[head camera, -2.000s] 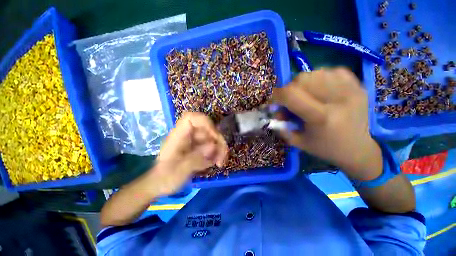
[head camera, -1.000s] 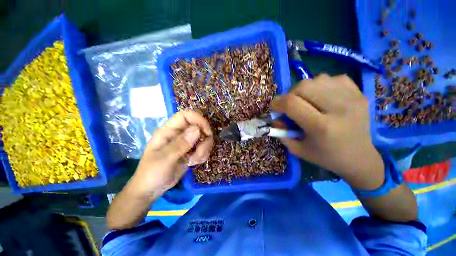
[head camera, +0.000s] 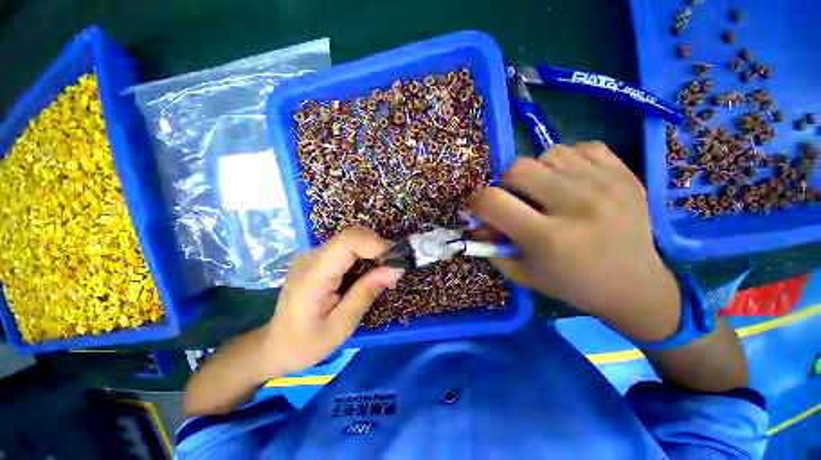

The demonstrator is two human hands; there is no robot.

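My right hand (head camera: 576, 229) is closed around small pliers or cutters (head camera: 437, 246) with dark jaws, a silvery joint and white-and-blue handles. The jaws point left, over the middle tray. My left hand (head camera: 320, 292) has its thumb and index fingertips close together at the jaw tips. Whether a coil is between them cannot be made out. The middle blue tray (head camera: 500, 99) lies under both hands. It is heaped with small copper-brown coils (head camera: 396, 144) with thin shiny leads.
A blue bin (head camera: 135, 171) of yellow parts (head camera: 67, 216) stands left. A clear bag (head camera: 202, 144) lies beside the middle tray. Spare blue-handled pliers (head camera: 594, 83) lie at the middle tray's upper right. The right blue tray (head camera: 666, 225) holds scattered coils (head camera: 729, 144).
My left hand has moved right to the jaw tips, its thumb and index finger now extended there. The pliers have shifted slightly left, with my right hand still around them.
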